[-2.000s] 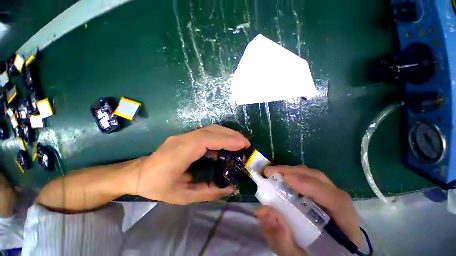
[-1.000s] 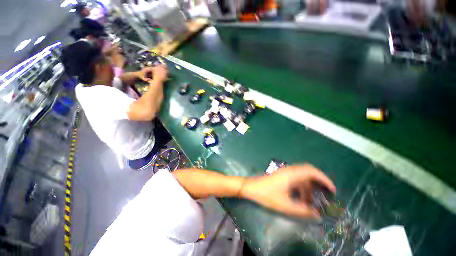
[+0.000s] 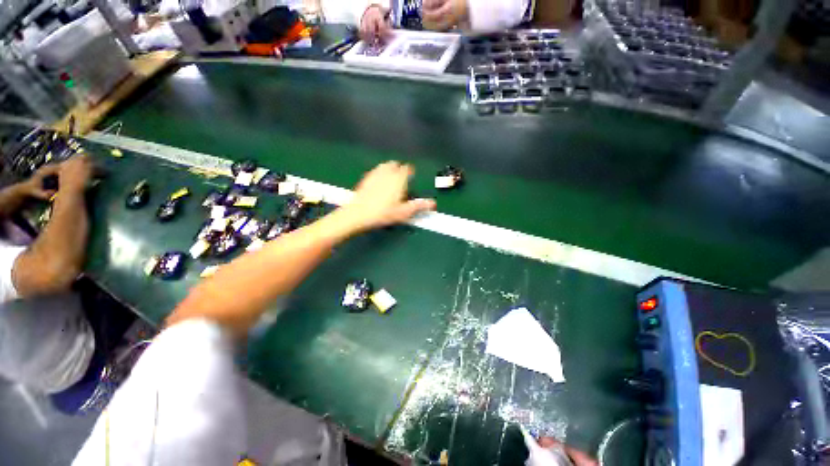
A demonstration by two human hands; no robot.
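Observation:
My left hand (image 3: 387,196) reaches over the pale stripe of the green bench, its fingers apart with nothing visible in it. A black electronic unit with a silver-white battery (image 3: 449,177) lies just beyond its fingertips, past the stripe. My right hand (image 3: 580,454) is at the bottom edge, mostly cut off, around the white glue syringe (image 3: 543,450), whose tip points up-left. Another black unit (image 3: 356,295) lies on the near bench, its yellow-edged battery (image 3: 384,300) on its right. A white paper scrap (image 3: 525,343) lies among dried glue smears.
Several units with batteries (image 3: 223,223) are piled left of my forearm. A blue-fronted glue dispenser (image 3: 673,364) with a rubber band on top stands at right. A person's arm (image 3: 59,223) is at far left. Across the line are another person's hands (image 3: 375,23), a white tray (image 3: 405,50) and a gridded tray (image 3: 528,73).
The view has lifted and turned. My left hand, earlier holding a unit at the syringe tip, has moved out over the stripe and is empty. My right hand still holds the syringe.

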